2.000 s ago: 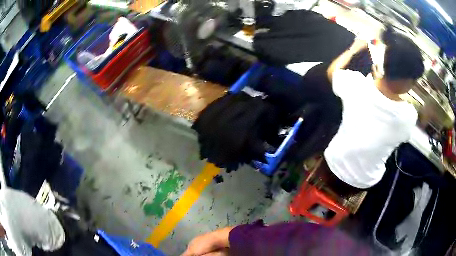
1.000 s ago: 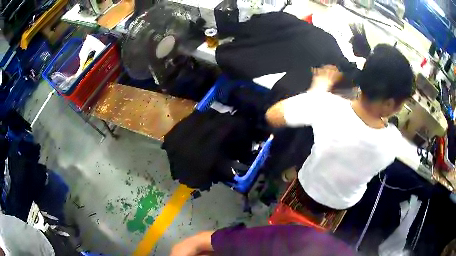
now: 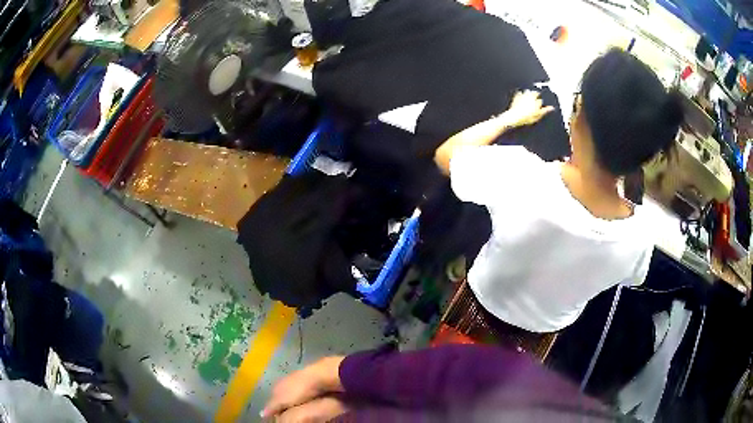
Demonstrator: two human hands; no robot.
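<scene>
My right hand (image 3: 310, 382) is at the bottom edge, in front of a purple sleeve that comes in from the right. More skin shows just below it, cut off by the edge; I cannot tell whether it is my left hand. The fingers are blurred, and no held thing shows. Ahead, black cloth (image 3: 429, 62) spreads wide over a white table. A seated operator in a white top (image 3: 549, 235) has a hand on it. More black cloth (image 3: 293, 240) hangs over a blue crate (image 3: 400, 263) beside the operator, away from my hands.
A wooden bench (image 3: 202, 178) stands left of the crate. A pedestal fan (image 3: 216, 73) is behind it. Red and blue crates (image 3: 124, 132) are at the bench's far end. A yellow line (image 3: 258, 359) crosses the floor. A sewing machine (image 3: 689, 169) is at right. Dark bundles (image 3: 41, 306) lie at left.
The view has shifted, so the bench, crate and cloth sit further left. The operator's hand has moved over the black cloth, and the head has turned. My sleeve stays low in the picture.
</scene>
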